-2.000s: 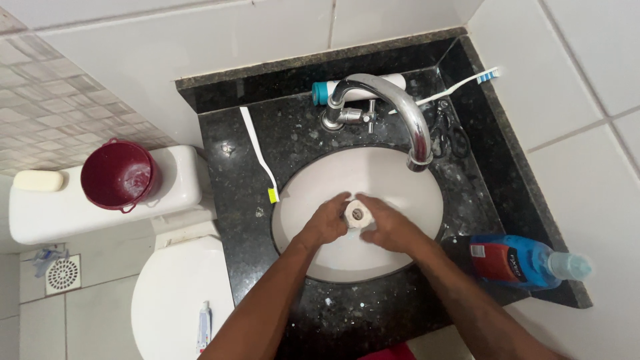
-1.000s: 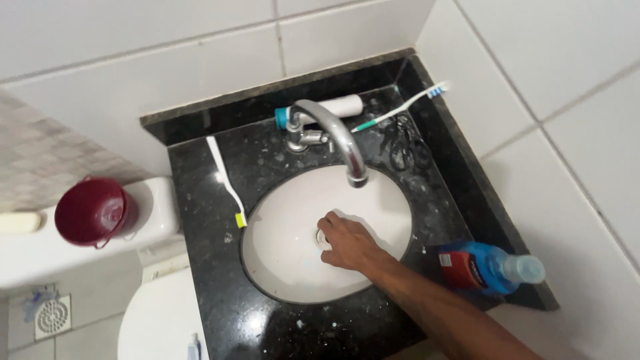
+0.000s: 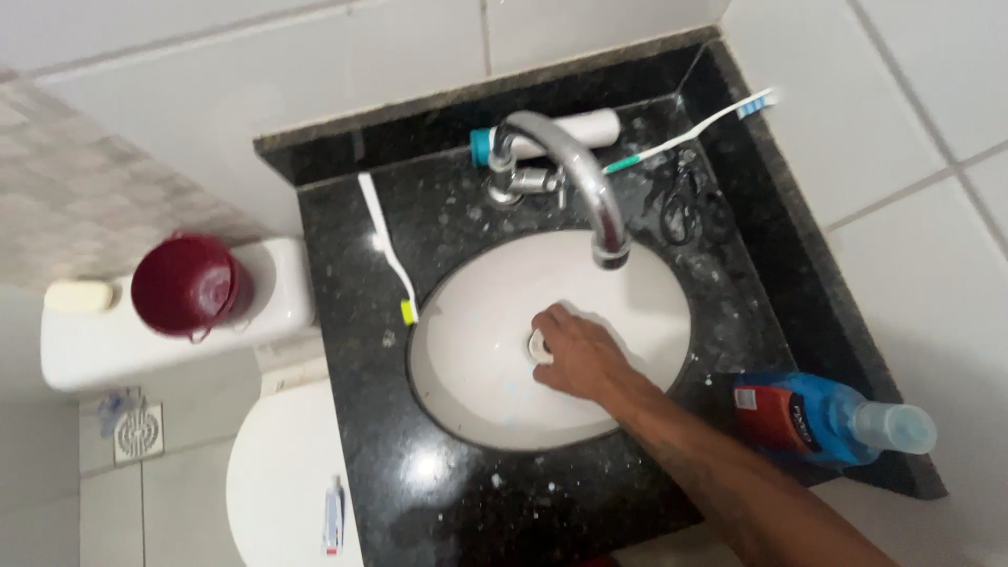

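Observation:
My right hand (image 3: 579,353) reaches down into the white oval sink basin (image 3: 472,378), its fingers around a small whitish round piece (image 3: 539,346) at the drain. Whether the fingers grip it or only touch it cannot be told. The chrome faucet (image 3: 579,161) arches over the basin behind the hand. My left hand is out of view. A white toothbrush with yellow-green bristles (image 3: 386,240) lies left of the basin, and a white and green toothbrush (image 3: 685,138) leans on the back right ledge.
A white tube with a teal cap (image 3: 587,130) lies behind the faucet. A blue liquid bottle (image 3: 819,417) lies at the right of the black stone counter (image 3: 425,504). Dark scissors (image 3: 681,205) rest back right. A maroon bucket (image 3: 189,285) and soap bar (image 3: 79,296) sit on the toilet tank (image 3: 102,354); toothpaste (image 3: 333,516) lies on the lid.
Two seconds ago both hands were together over the basin with a whitish round piece; my left hand has since left the view. My right hand is now lower in the basin, at the drain.

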